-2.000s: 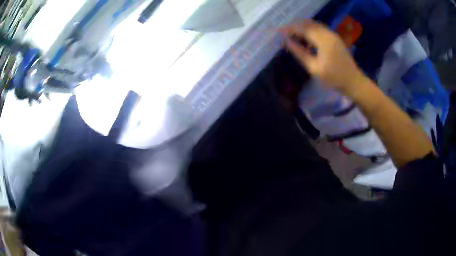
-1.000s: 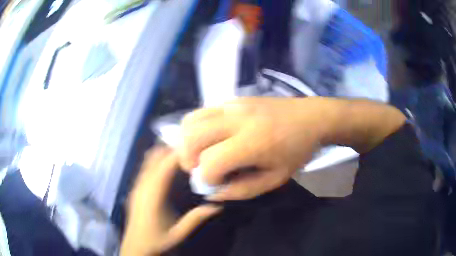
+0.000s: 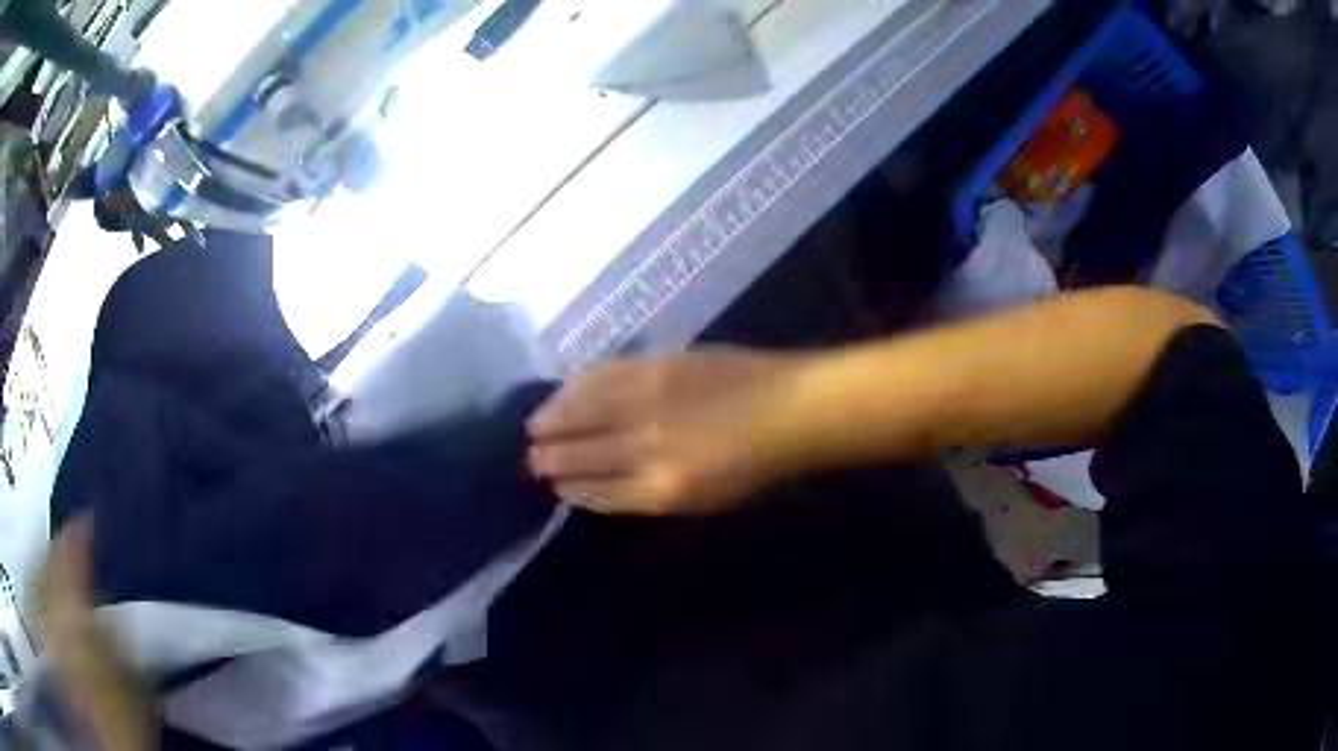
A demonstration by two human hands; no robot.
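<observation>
A large navy panel (image 3: pixel 294 499) lies over the front edge of the sewing table and down toward the wearer's lap, with light grey cloth (image 3: pixel 279 682) along its lower side. My right hand (image 3: pixel 646 433) pinches the navy panel's edge near the table edge, fingers closed. My left hand (image 3: pixel 88 646) is blurred and partly cut off at the lower left, beside the grey cloth; its grip is not clear. A light grey piece with a narrow dark strip (image 3: pixel 385 311) lies on the white table under the glare.
The sewing machine (image 3: pixel 220 176) stands at upper left. A pale pointed template (image 3: pixel 682 59) and a dark slim item (image 3: pixel 503 27) lie on the table. A ruler strip (image 3: pixel 748 191) runs along the front edge. A blue basket (image 3: pixel 1130 59) with an orange-red item (image 3: pixel 1059 147) is at right.
The hands, close together over the lap a second ago, are now apart, the left at lower left. My right hand now holds navy cloth. The view has swung back toward the machine.
</observation>
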